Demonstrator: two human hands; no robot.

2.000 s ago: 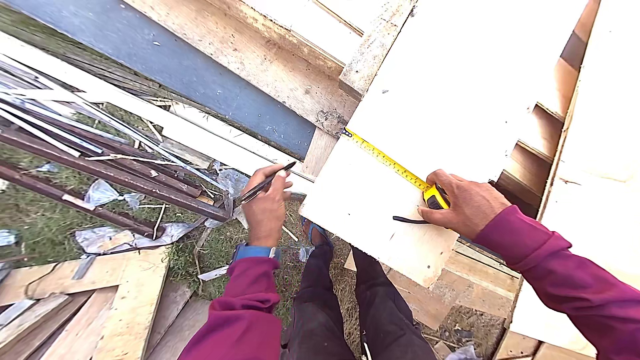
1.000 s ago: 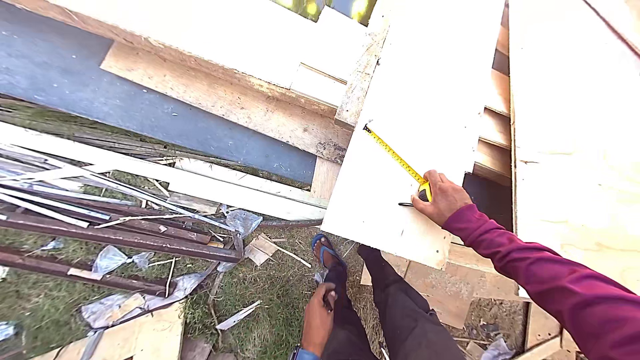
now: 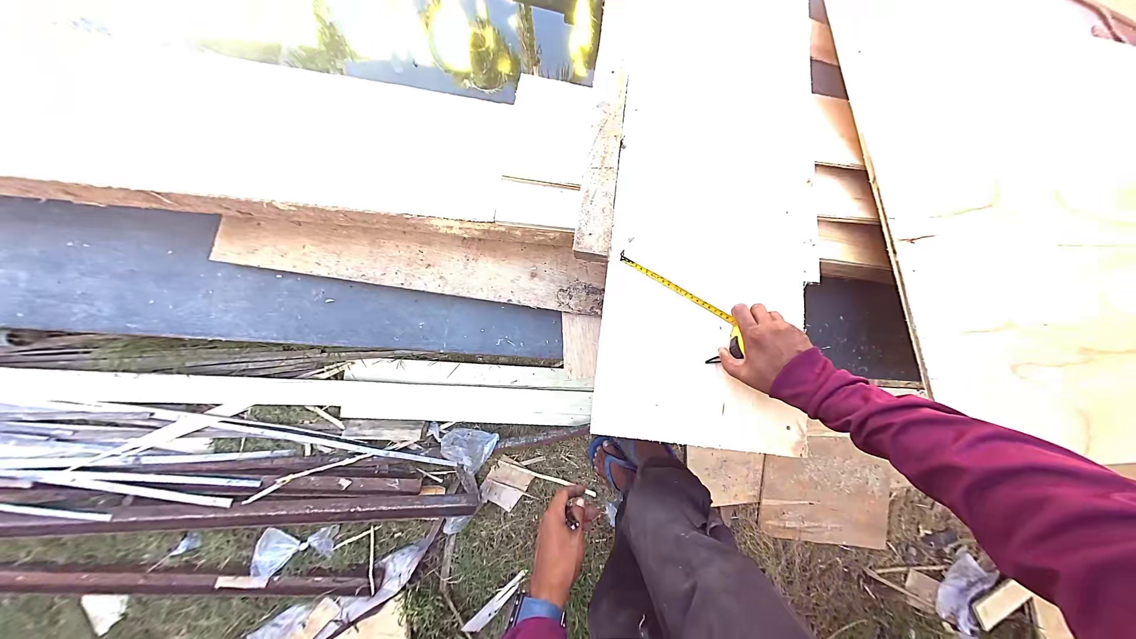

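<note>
My right hand [image 3: 765, 346] is closed around a yellow and black tape measure [image 3: 737, 342] over a pale plywood board [image 3: 692, 390]. The yellow blade [image 3: 679, 290] runs out to the upper left, its hook end near the board's left edge. A dark strap sticks out below the case. Low in the view, my left hand [image 3: 564, 532] hangs beside my leg with its fingers curled around a dark pen [image 3: 571, 515], of which only a small part shows. A watch on a blue band [image 3: 538, 611] is on my left wrist.
Metal bars [image 3: 266, 515] and thin strips lie on grass at the left, with plastic scraps about. A large plywood sheet [image 3: 1021, 293] is at the right. Planks [image 3: 399, 266] reach the board from the left. Wood offcuts [image 3: 825, 488] lie near my feet.
My left hand, with the pen, has moved from beside the board down to my leg. The right hand still holds the tape measure with its blade out. The view has shifted.
</note>
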